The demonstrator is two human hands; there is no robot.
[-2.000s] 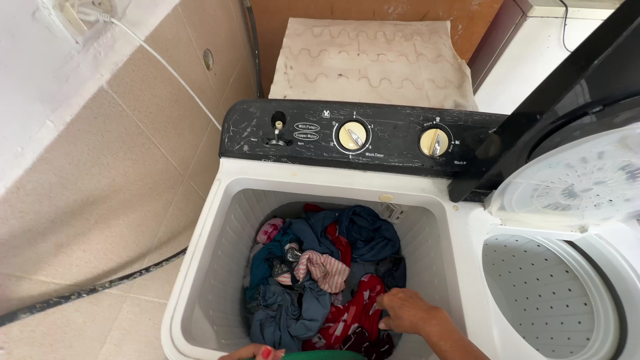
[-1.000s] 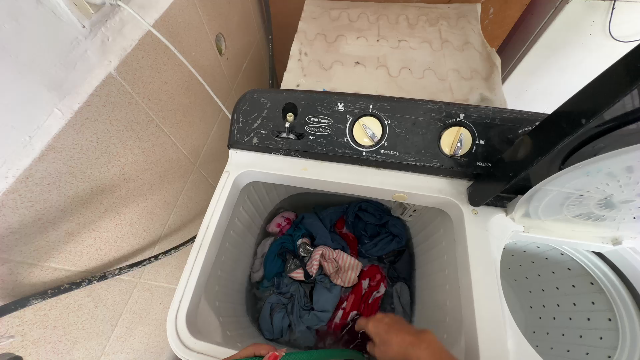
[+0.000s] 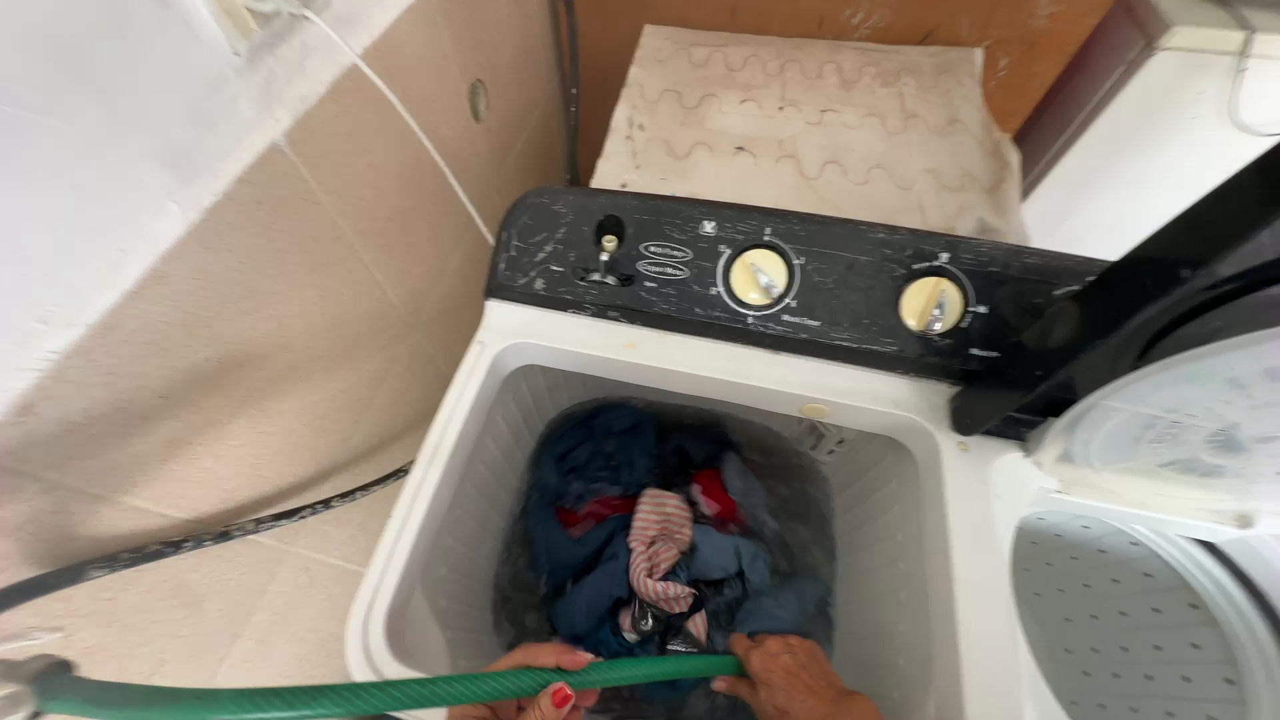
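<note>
A green hose (image 3: pixel 400 693) runs from a metal tap at the lower left across the front of the wash tub (image 3: pixel 900 560). My left hand (image 3: pixel 545 685) pinches it between thumb and fingers, with red polish showing on the thumbnail. Around the hose's right end is my right hand (image 3: pixel 785 675), just above the wet clothes. Below, the tub holds water and tangled laundry: dark blue garments (image 3: pixel 600 455), a striped pink-and-white cloth (image 3: pixel 660 535) and a red cloth (image 3: pixel 715 497). The hose's mouth is hidden by my right hand.
The washing machine's black control panel (image 3: pixel 840 275) with knobs lies behind the tub. On the right are a perforated spin basket (image 3: pixel 1130 610) and a raised clear lid (image 3: pixel 1190 430). A tiled wall (image 3: pixel 270 370) stands at the left, with a black hose (image 3: pixel 270 525) along it.
The clothes have shifted, and the striped cloth now hangs longer down the middle. My right hand has left the red cloth and now holds the hose. More of the hose is in view.
</note>
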